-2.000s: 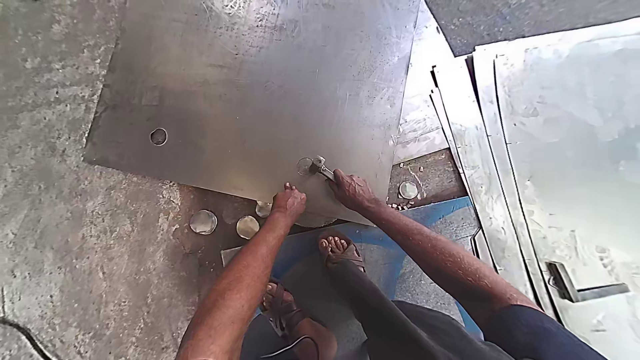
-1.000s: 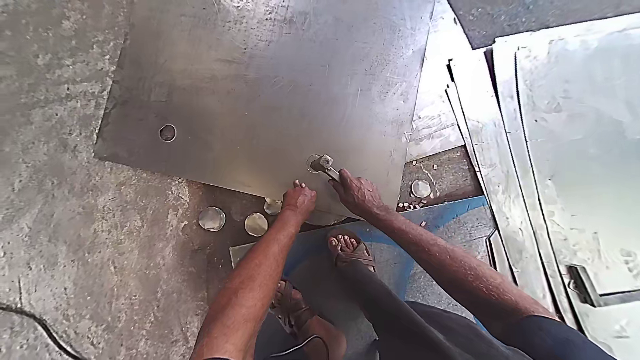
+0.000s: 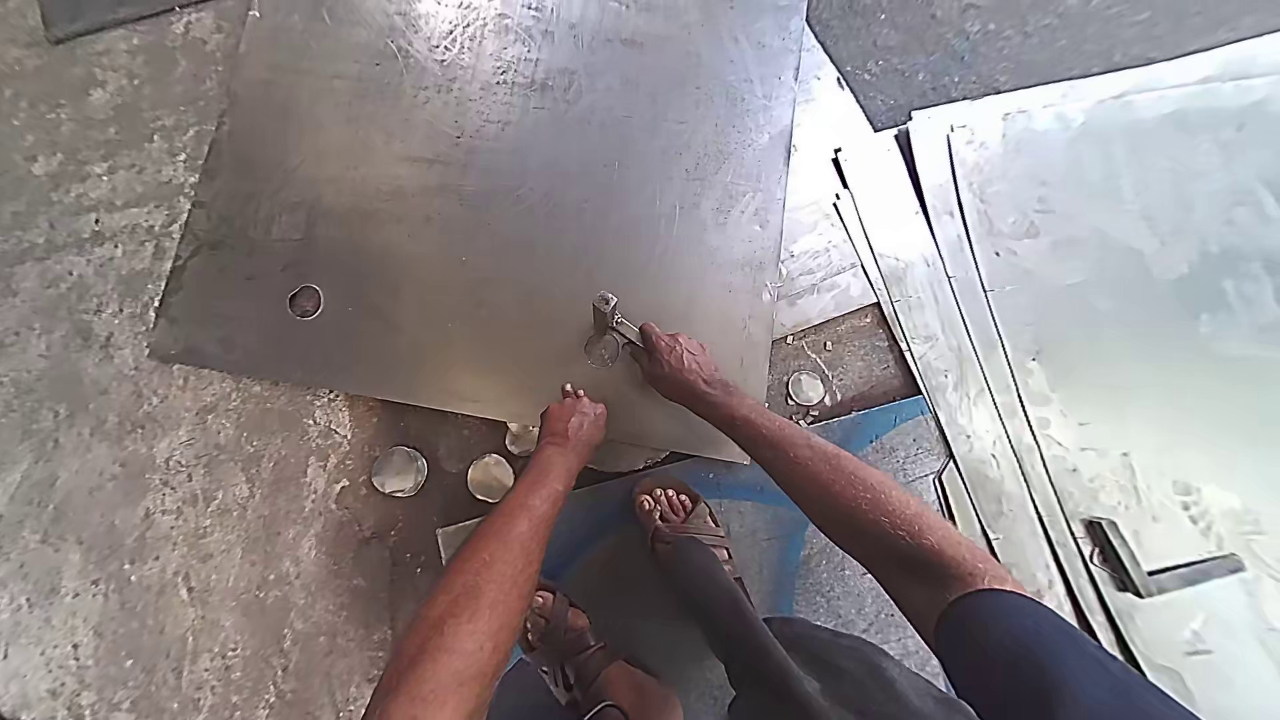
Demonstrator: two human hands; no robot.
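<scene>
A large grey metal sheet (image 3: 480, 220) lies before me, with a round hole (image 3: 305, 301) near its left corner. My right hand (image 3: 680, 365) is shut on the handle of a hammer (image 3: 605, 312), whose head is just above a circular outline (image 3: 602, 349) on the sheet. My left hand (image 3: 573, 425) rests at the sheet's near edge, fingers curled; whether it grips the edge or something small is hidden. Beside and below it lie round metal discs (image 3: 490, 477), one partly covered by the sheet or hand.
Another disc (image 3: 399, 471) lies on the concrete floor at the left. A further disc (image 3: 806, 388) and small scraps lie right of the sheet. Stacked metal sheets (image 3: 1130, 330) fill the right side, with an angled metal piece (image 3: 1165, 570) on top. My sandalled feet (image 3: 690, 515) are close by.
The hammer head has shifted away from me relative to the circular outline, exposing more of it. My left hand stays near the sheet's edge. The view has moved slightly.
</scene>
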